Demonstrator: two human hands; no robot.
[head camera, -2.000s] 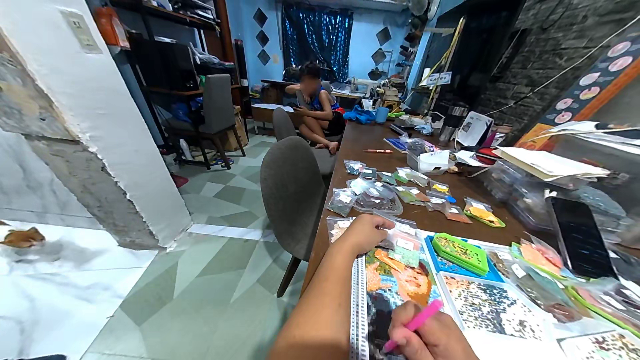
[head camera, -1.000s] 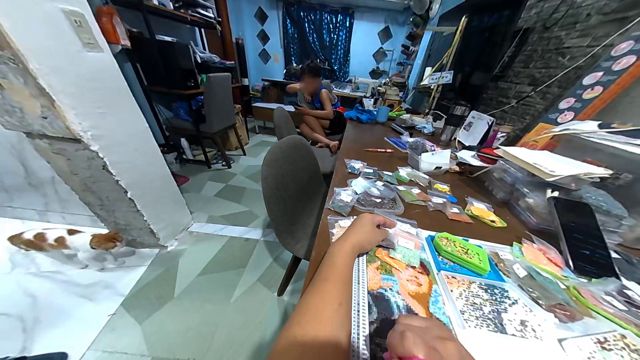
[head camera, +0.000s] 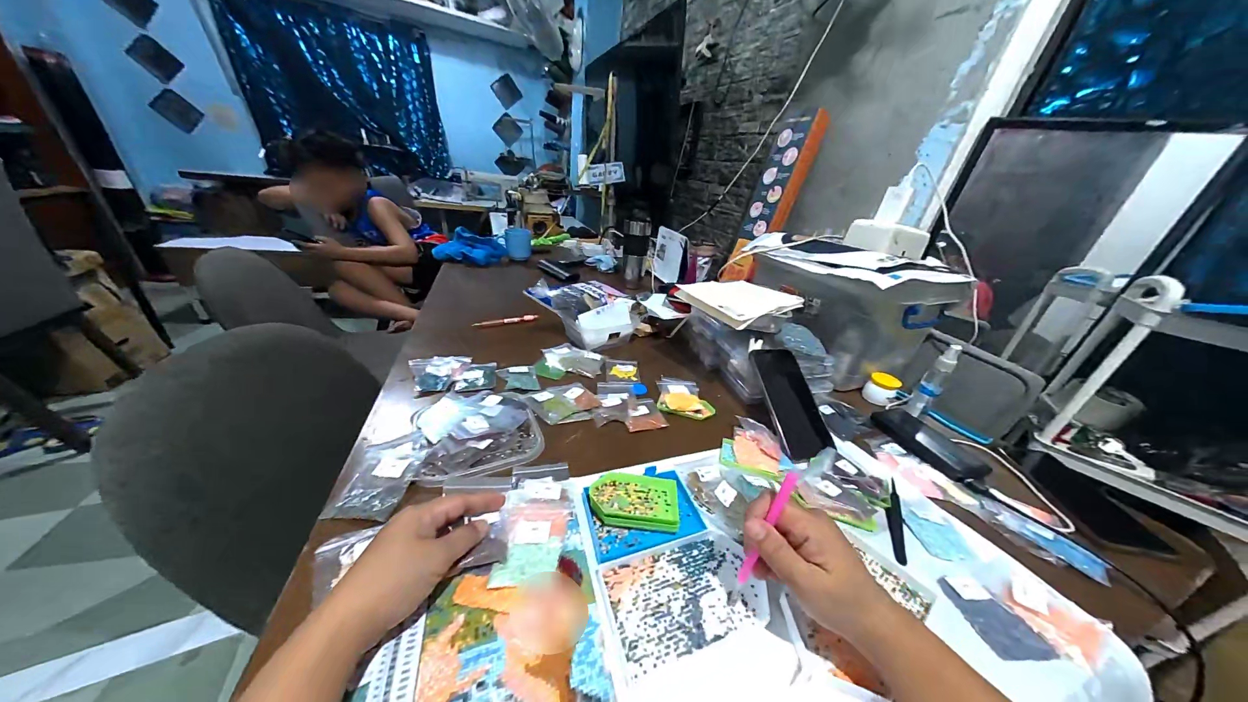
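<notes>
My left hand (head camera: 429, 541) rests at the upper left of a partly covered diamond painting canvas (head camera: 487, 634), its fingers by small zip bags (head camera: 531, 526); whether it grips one is unclear. Between thumb and fingers of my right hand (head camera: 795, 551) is a pink applicator pen (head camera: 770, 526), its tip over a white tray section (head camera: 673, 604) scattered with dark and pale beads. Behind that section, a green bead tray (head camera: 634, 500) lies on a blue tray section (head camera: 609, 546). Black tweezers (head camera: 895, 522) lie to the right of my right hand.
Bead bags (head camera: 565, 402) and a plastic container (head camera: 507, 444) lie across the brown table (head camera: 468, 336). A phone (head camera: 790, 405) leans near a storage box (head camera: 868, 302). Grey chairs (head camera: 234, 458) stand left. A person (head camera: 370, 224) sits at the far end.
My right hand with the pink pen has moved from the canvas to the bead tray on its right. My left hand stays by the bags. The view has turned to the right.
</notes>
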